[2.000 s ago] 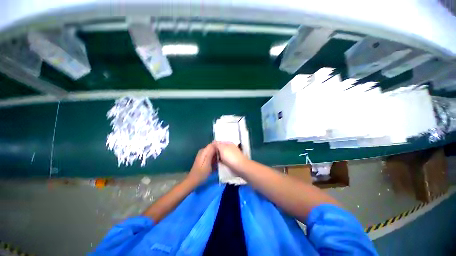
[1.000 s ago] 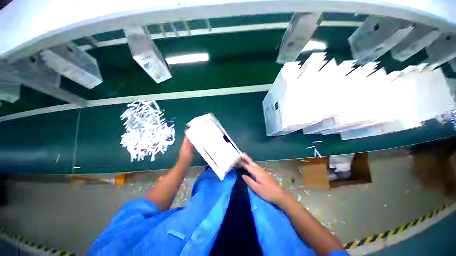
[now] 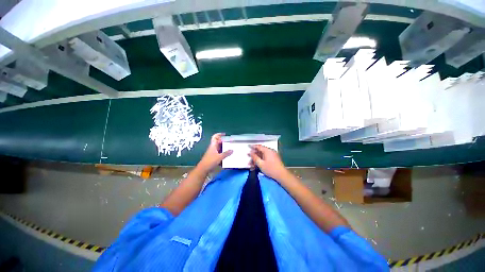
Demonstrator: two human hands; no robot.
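A white carton [image 3: 239, 158] lies crosswise at the near edge of the green bench, against my blue smock, with a greyish flap or side along its far edge. My left hand [image 3: 214, 153] holds its left end, thumb on the top face. My right hand [image 3: 266, 161] rests on the top face right of the middle, fingers bent together; whether a strip is between them cannot be told. A tangled pile of white strips [image 3: 174, 126] lies on the bench to the left.
Waiting cartons [image 3: 340, 106] stand in a dense row at right. Line cartons [image 3: 178, 49] stand on the far belt beneath the white shelf [image 3: 95, 16]. An open brown carton [image 3: 349, 186] is below the bench at right. Small scraps dot the floor.
The carton has turned from slanted to crosswise, its long side facing me. My left hand has shifted to its left end; my right hand has moved from the near corner onto its top face.
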